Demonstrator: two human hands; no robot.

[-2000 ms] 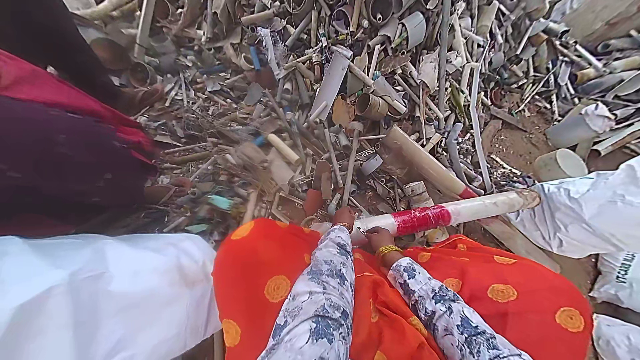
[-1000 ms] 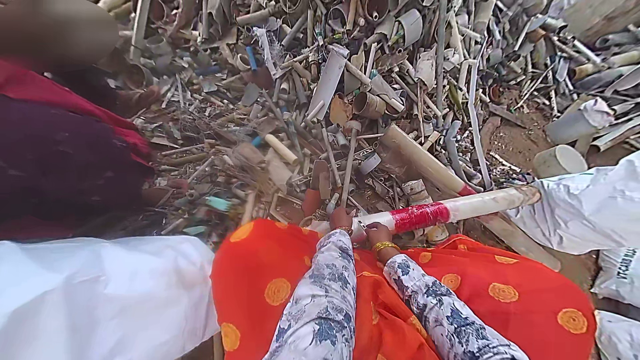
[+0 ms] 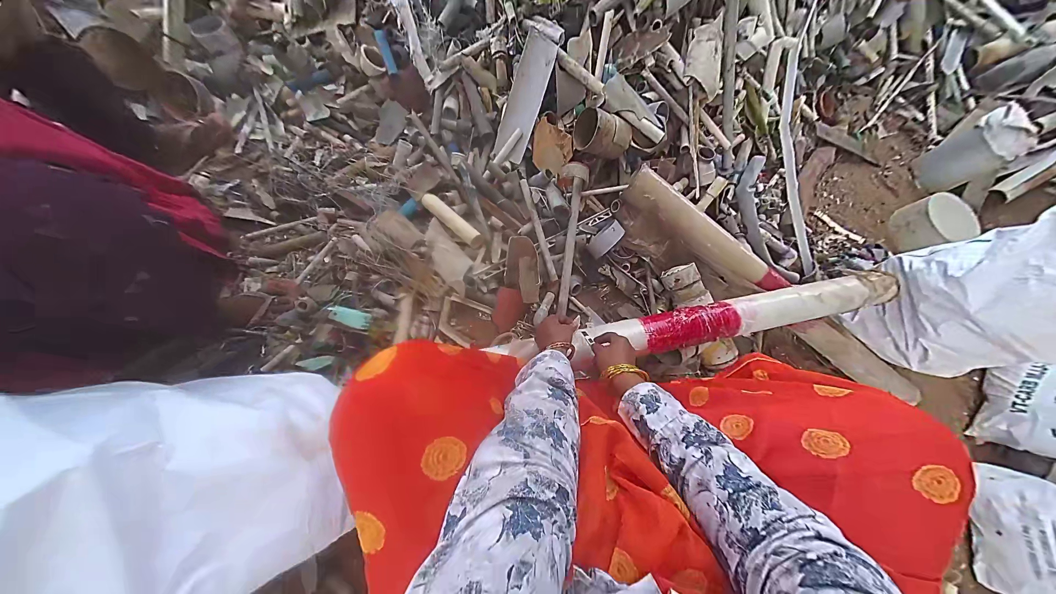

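A long whitish pipe [image 3: 796, 306] with a red wrapped band lies slanting across my lap, over the orange cloth [image 3: 487, 412] with yellow discs. My left hand [image 3: 556, 332] is at its near part, beside the lower end of a thin hammer-like stick [image 3: 571, 239] with a wider head; whether it grips the stick or the pipe is not clear. My right hand [image 3: 613, 355] rests with curled fingers on the pipe, left of the red band. Something small and pale shows between the two hands, too small to name. The fingertips are partly hidden.
A heap of broken plastic pipes [image 3: 528, 91] spreads ahead. A thick beige pipe [image 3: 701, 227] lies just beyond the long one. White sacks stand at left [image 3: 165, 462] and right [image 3: 982, 289]. Another person in dark and crimson clothing [image 3: 99, 256] is close at the left.
The other person's arm at the upper left has shifted between frames. My two hands stay close together at the long pipe, with only slight movement.
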